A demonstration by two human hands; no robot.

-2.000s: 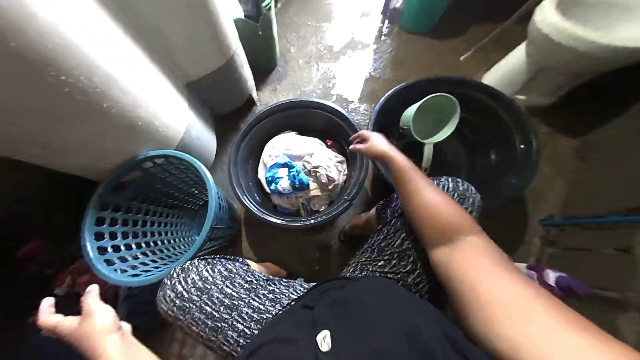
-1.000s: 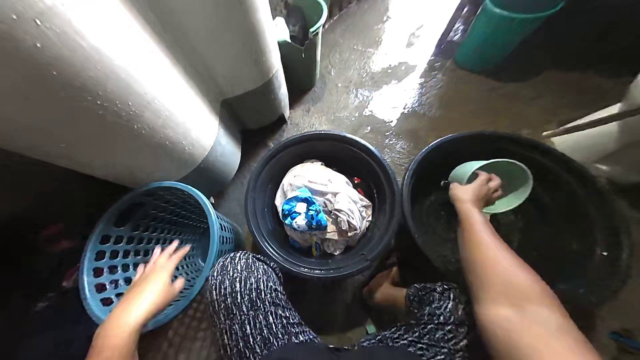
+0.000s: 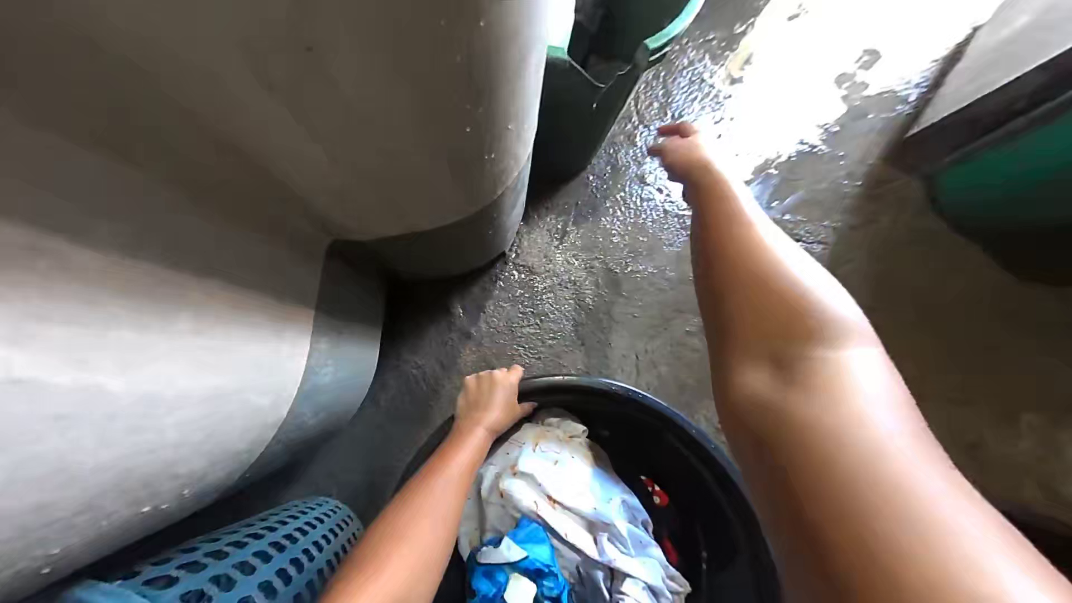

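My left hand (image 3: 490, 402) grips the far rim of a round black plastic tub (image 3: 662, 410). Inside the tub lies a heap of wet cloth, mostly white and grey (image 3: 561, 477), with a bright blue and white piece (image 3: 519, 565) at its near side and small red bits by the tub's right wall. My right hand (image 3: 680, 152) is stretched far forward over the wet floor, its fingers apart and nothing seen in them. It is to the right of a dark green plastic bin (image 3: 578, 117) and does not appear to touch it.
Large grey rounded containers (image 3: 419, 126) stand along the left. A blue perforated laundry basket (image 3: 260, 553) is at the lower left. Wet concrete floor (image 3: 603, 293) shines beyond the tub. At the right edge is a green container (image 3: 1013, 193).
My right hand has left the light green dipper and reaches forward over the floor. My left hand has moved from the blue basket to the black tub's rim. The view has shifted forward.
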